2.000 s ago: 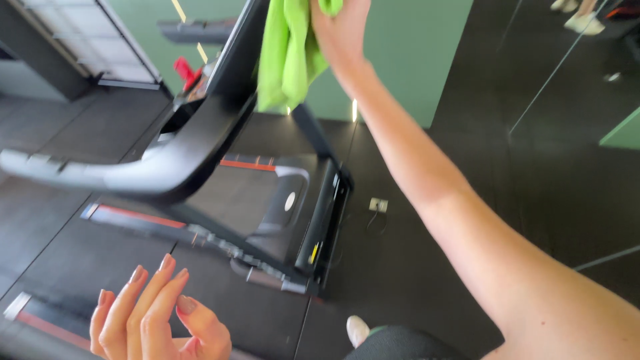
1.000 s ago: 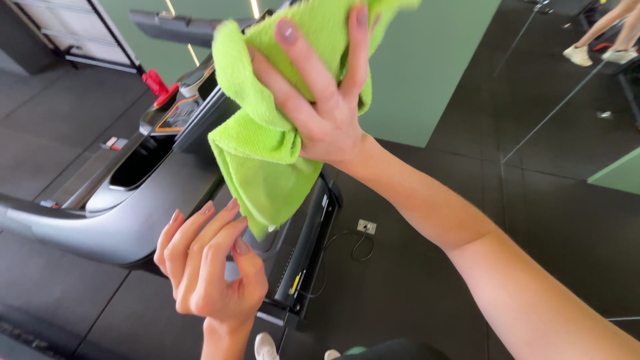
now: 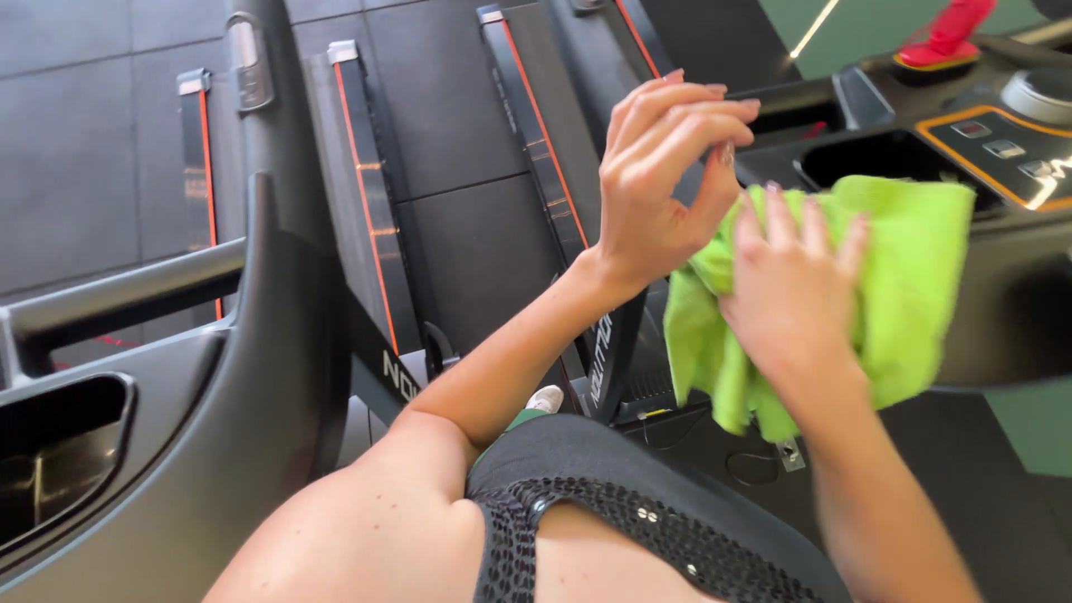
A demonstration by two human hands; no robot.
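My right hand [image 3: 796,293] lies spread on a lime-green cloth [image 3: 909,276], pressing it against the edge of a treadmill console [image 3: 997,260] on the right. Whether its fingers grip the cloth is hard to tell, as the palm faces away. My left hand [image 3: 670,172] is raised just left of the cloth, fingers apart and slightly curled, with nothing in it. Beyond the cloth are the console's dark tray [image 3: 871,155] and an orange-edged control panel [image 3: 988,151]. A red object [image 3: 942,42] stands on the console's far side.
A second treadmill's frame and handrail [image 3: 285,167] rise at the left, with a cup well [image 3: 63,452] in its console. Treadmill decks with orange-striped side rails [image 3: 368,193] stretch over the black tiled floor [image 3: 469,234]. A cable [image 3: 749,469] lies on the floor below the cloth.
The view has swung strongly, bringing the second treadmill in at the left. My right hand and the green cloth, raised in front of me before, are now at the console's edge.
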